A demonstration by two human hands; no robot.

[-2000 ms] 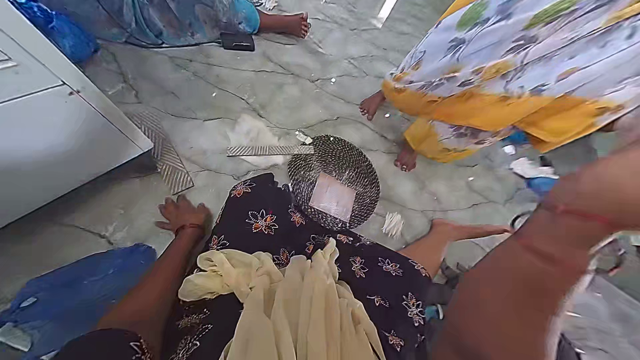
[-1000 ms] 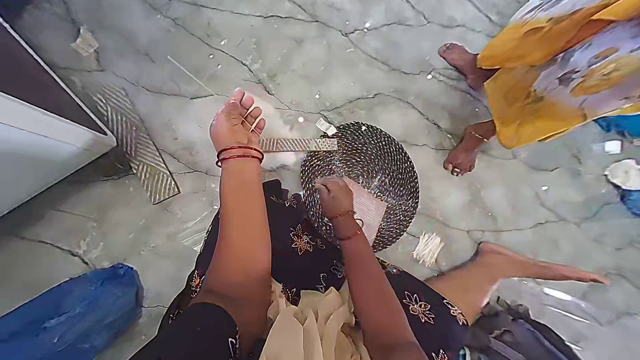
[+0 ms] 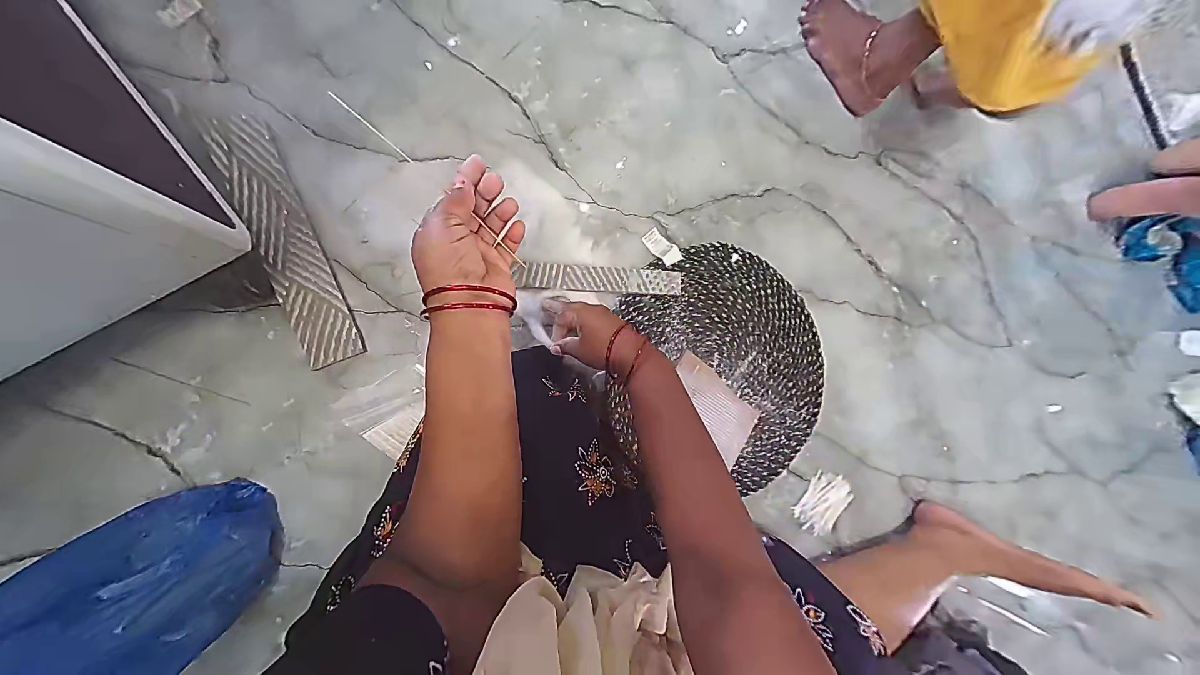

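Observation:
My left hand (image 3: pixel 469 230) is raised palm up, with a few thin sticks (image 3: pixel 499 240) lying across its curled fingers. Just right of and below it, my right hand (image 3: pixel 583 333) has its fingertips close together near a blurred whitish patch; whether it grips something cannot be made out. Beside that hand lies a round black-and-white woven mat (image 3: pixel 750 319). A striped flat strip (image 3: pixel 600 278) overlaps the mat's left edge, and a pale ribbed sheet (image 3: pixel 720 408) rests on the mat. A small white tag (image 3: pixel 662 246) touches its upper edge.
A bundle of white sticks (image 3: pixel 823 502) lies right of my lap, and a plastic packet (image 3: pixel 389 417) at its left. A striped board (image 3: pixel 291 253) is beside a white cabinet (image 3: pixel 103 234). A blue plastic bag (image 3: pixel 150 572) sits lower left. Another person's foot (image 3: pixel 848 56) is upper right.
My left hand was on the floor two seconds ago and is now raised with sticks. My right hand has moved left, off the mat, since one second ago.

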